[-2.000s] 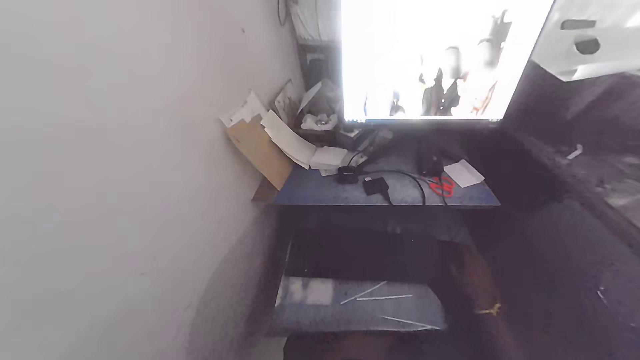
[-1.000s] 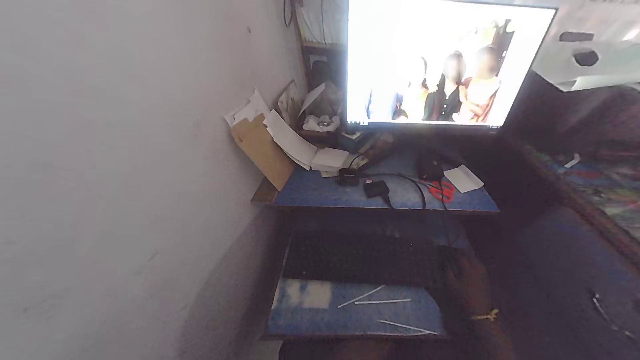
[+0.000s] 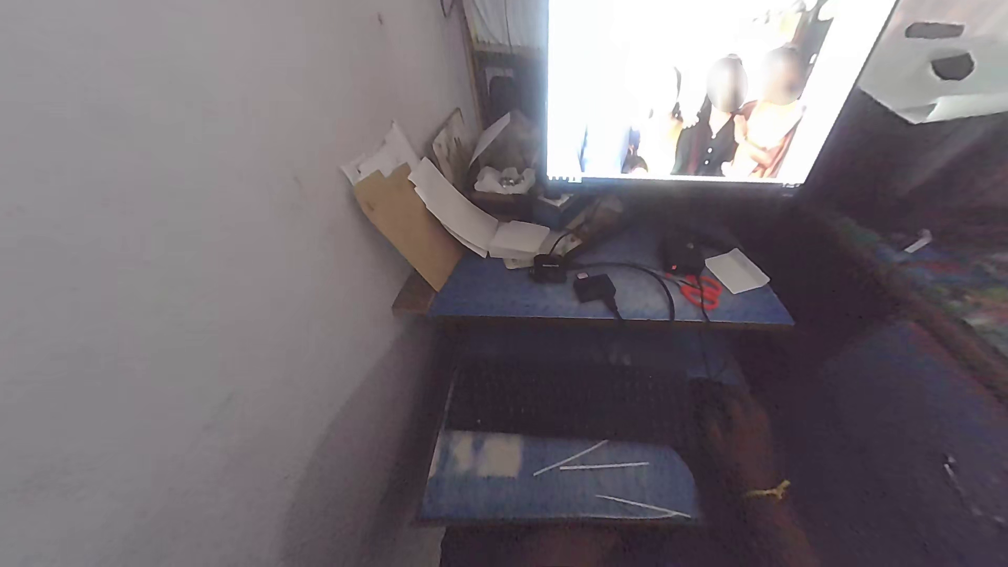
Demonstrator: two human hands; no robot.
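My right hand point(image 3: 728, 421), a yellow band at its wrist, lies in shadow at the right end of a black keyboard point(image 3: 567, 398) on the blue lower shelf point(image 3: 551, 500). The dark area under its fingers hides whether it holds a mouse. My left hand cannot be made out. Several thin white sticks point(image 3: 604, 465) lie in front of the keyboard. Above, a lit monitor point(image 3: 614, 94) shows a picture of people. On the blue upper shelf point(image 3: 504, 295) lie red-handled scissors point(image 3: 699, 291), a black connector with a cable point(image 3: 596, 289), a small black box point(image 3: 549, 268) and a white paper point(image 3: 736, 271).
A pale wall point(image 3: 197, 276) borders the desk on the left. Brown cardboard point(image 3: 405, 224) and white papers point(image 3: 457, 209) lean against it. A tray with crumpled white material point(image 3: 504, 180) stands behind them. To the right is a surface with a patterned cloth point(image 3: 976, 283).
The picture on the monitor has shifted, and its people show more fully than two seconds ago. My right hand stays at the keyboard's right end.
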